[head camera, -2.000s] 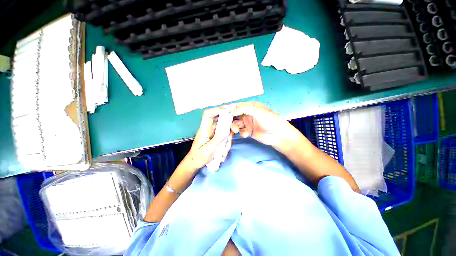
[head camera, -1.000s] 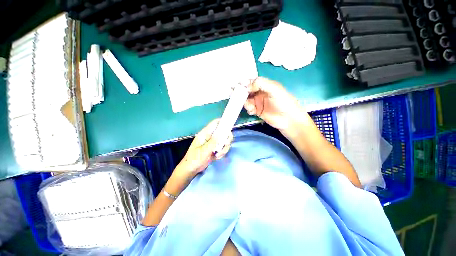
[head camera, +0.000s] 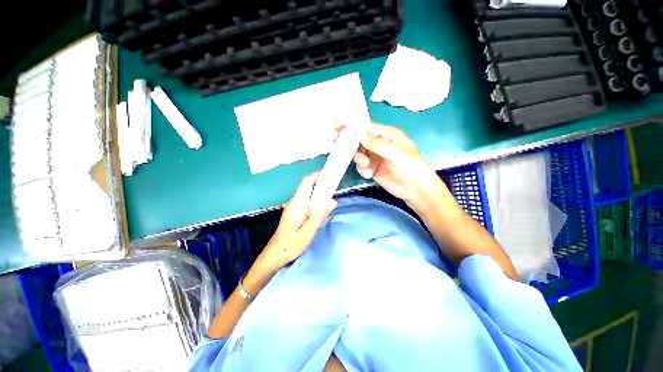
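Note:
A white housing (head camera: 336, 168) is held tilted in front of me, over the bench edge. My left hand (head camera: 304, 214) grips its lower end. My right hand (head camera: 389, 156) has its fingers at the upper end; whether they hold a small end part cannot be told. The housing's top lies over the near side of the white work sheet (head camera: 291, 120). A crumpled white wiping cloth (head camera: 414, 78) lies right of the sheet. Several loose white housings (head camera: 138, 127) lie left of it.
Stacked black trays (head camera: 276, 43) stand at the back centre. A black slotted tray (head camera: 541, 69) is at the right, with filled black trays (head camera: 618, 43) beyond. A carton tray of housings (head camera: 65, 152) is at the left, bagged housings (head camera: 123, 320) below it. Blue crates (head camera: 574, 218) stand below the bench.
From two seconds ago, both hands have moved the housing up and forward from near my body to the sheet's near edge. Since one second ago they have barely moved.

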